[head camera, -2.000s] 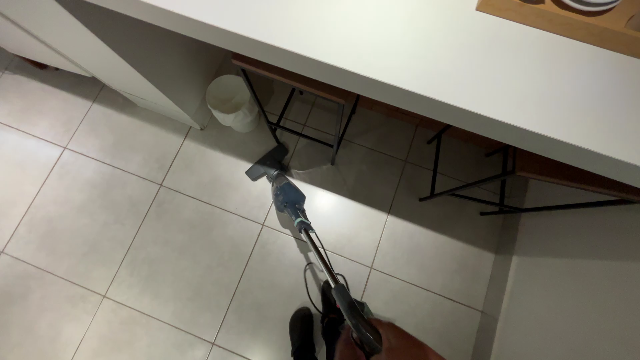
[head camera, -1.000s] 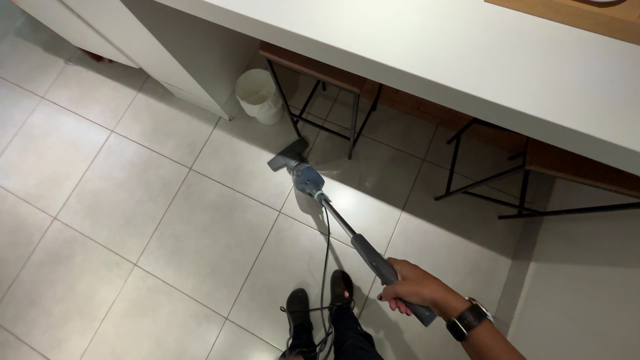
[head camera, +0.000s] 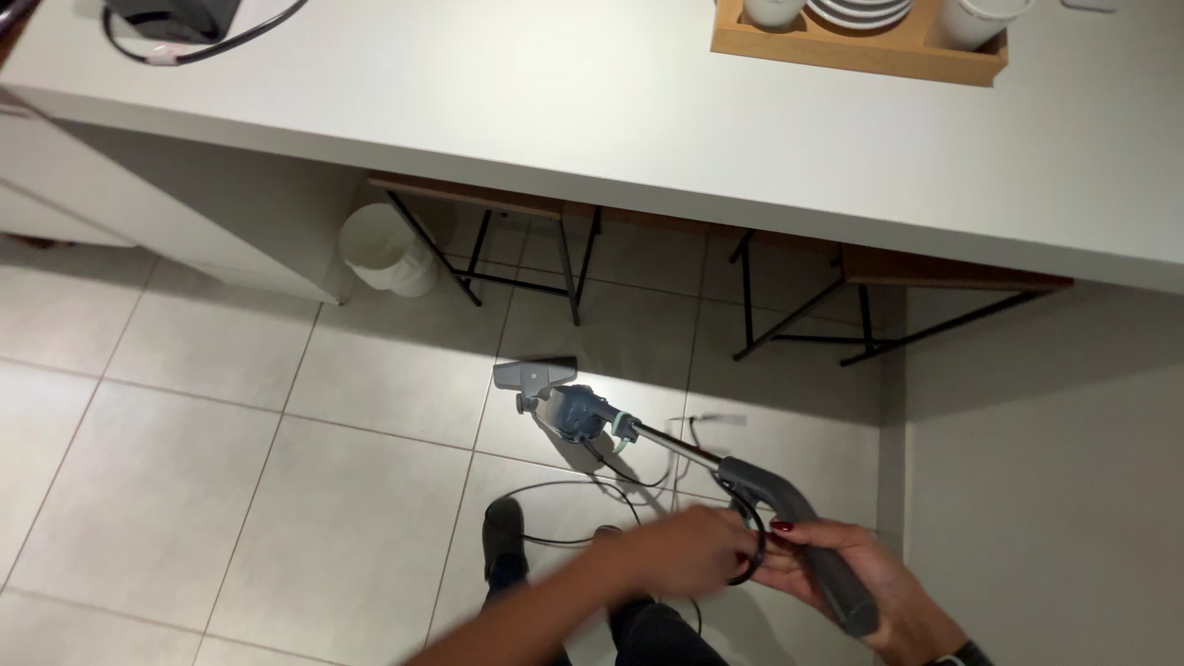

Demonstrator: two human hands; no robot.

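Observation:
A corded stick vacuum cleaner [head camera: 573, 413] stands tilted, its flat floor head [head camera: 536, 373] on the grey tiles near the shadow of the counter. Around its dark grey handle [head camera: 803, 518] my right hand [head camera: 846, 564] is wrapped, coming from the lower right. My left hand [head camera: 698, 552] reaches across from the lower left and touches the black power cord [head camera: 760, 546] beside the handle; the hand is slightly blurred, and its fingertips are partly hidden. More of the cord lies in loops on the floor near my shoes [head camera: 504, 532].
Over the floor juts a white counter [head camera: 555, 102] bearing a wooden tray [head camera: 860, 63] with cups and plates. Beneath it stand a wood-topped stool [head camera: 472, 196], another stool [head camera: 953, 270] and a white bin [head camera: 388, 250]. A wall [head camera: 1045, 462] rises at the right.
My left hand has come into view at the cord beside the handle. The vacuum's head has moved away from the left stool's legs. The view has shifted, showing more of the countertop.

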